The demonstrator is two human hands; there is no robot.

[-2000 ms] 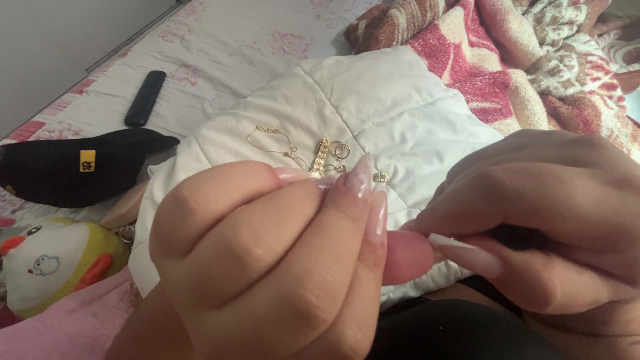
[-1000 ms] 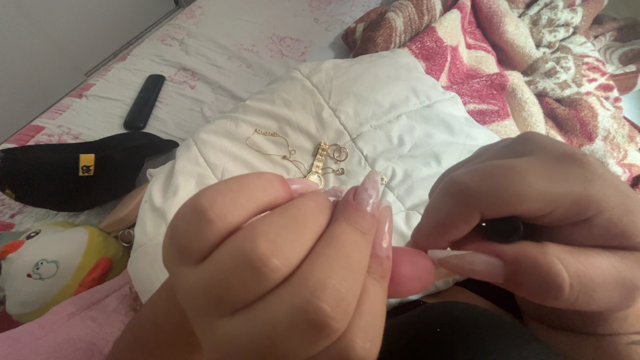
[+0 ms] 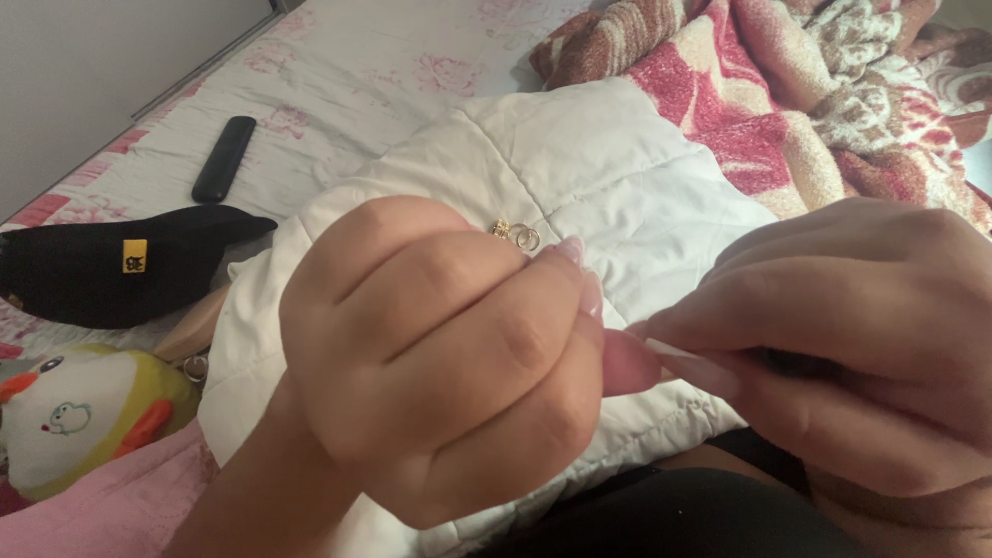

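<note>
My left hand [image 3: 449,349] is curled up in the middle of the view, its back toward the camera. Its pink thumb tip pokes out to the right and meets the fingertips of my right hand [image 3: 837,341]. The right thumb and index finger are pinched together there; whether anything thin lies between them cannot be made out. Behind the left knuckles, gold-coloured rings [image 3: 528,237] and part of a gold link piece [image 3: 501,229] lie on the white quilted cover [image 3: 612,170]. The left hand hides whatever lies below them.
A black remote-like object [image 3: 224,159] rests on the floral bed sheet [image 3: 349,85]. Nearer on the left are a black cloth item with a yellow tag [image 3: 116,267] and a plush bird [image 3: 85,418]. A red and cream blanket [image 3: 744,108] is bunched at the back right.
My left hand has risen and now covers the thin gold chain and most of the link piece seen before. Its fingers have curled further in. The right hand stays by the left thumb.
</note>
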